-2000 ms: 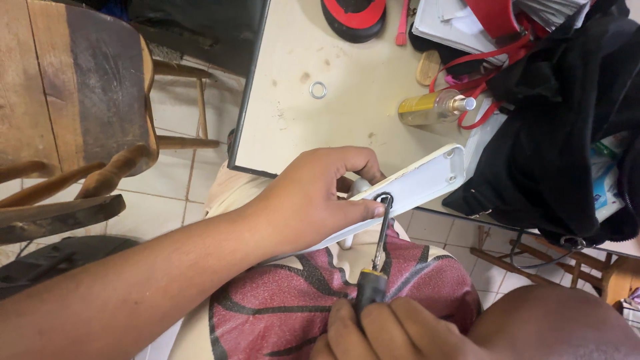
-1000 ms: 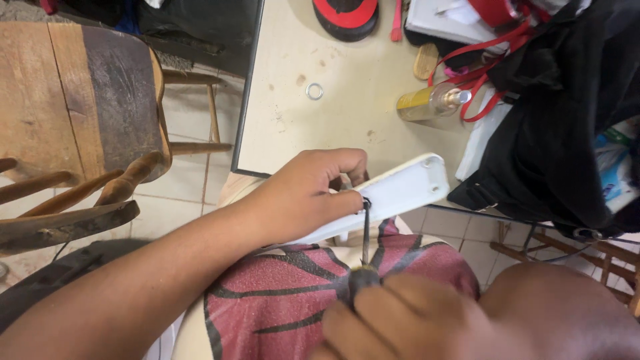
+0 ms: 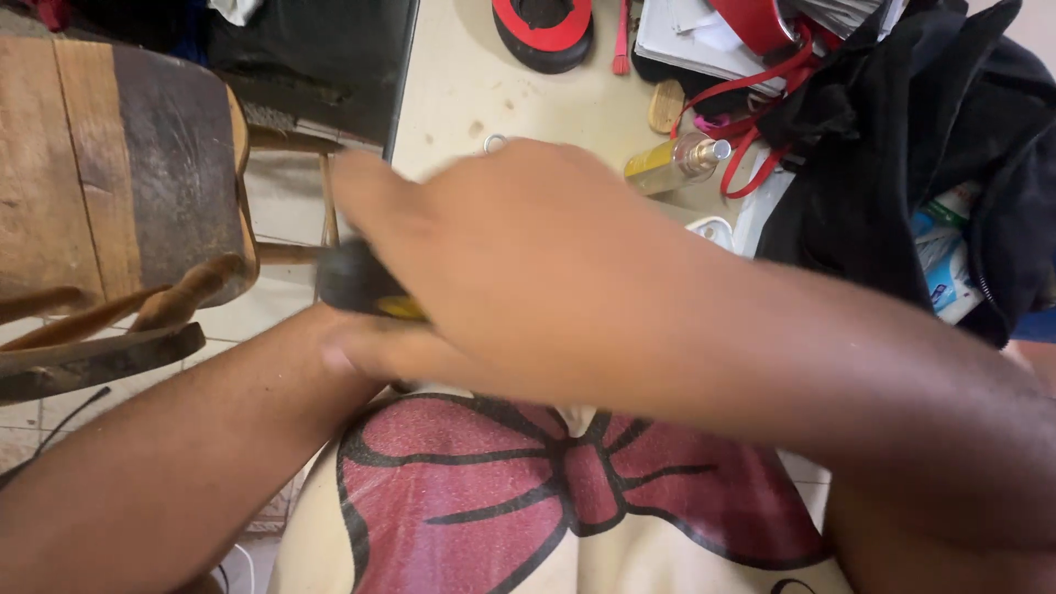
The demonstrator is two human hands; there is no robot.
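My right hand reaches across to the left, blurred by motion, closed around the black and yellow handle of a screwdriver. The tool's shaft is out of sight. Behind it, my left forearm comes up from the lower left, while the left hand itself is hidden by the right one. Only a rounded end of the white plastic part shows, just past my right wrist. A metal ring lies on the table, partly covered by the right hand.
The table holds a bottle of yellow liquid, a red and black round object, a small red brush and papers. A black bag lies at the right. A wooden chair stands at the left.
My right hand with the screwdriver has moved from the bottom centre up and left, across my left hand. The screwdriver's tip was at the white part before; both are now largely hidden.
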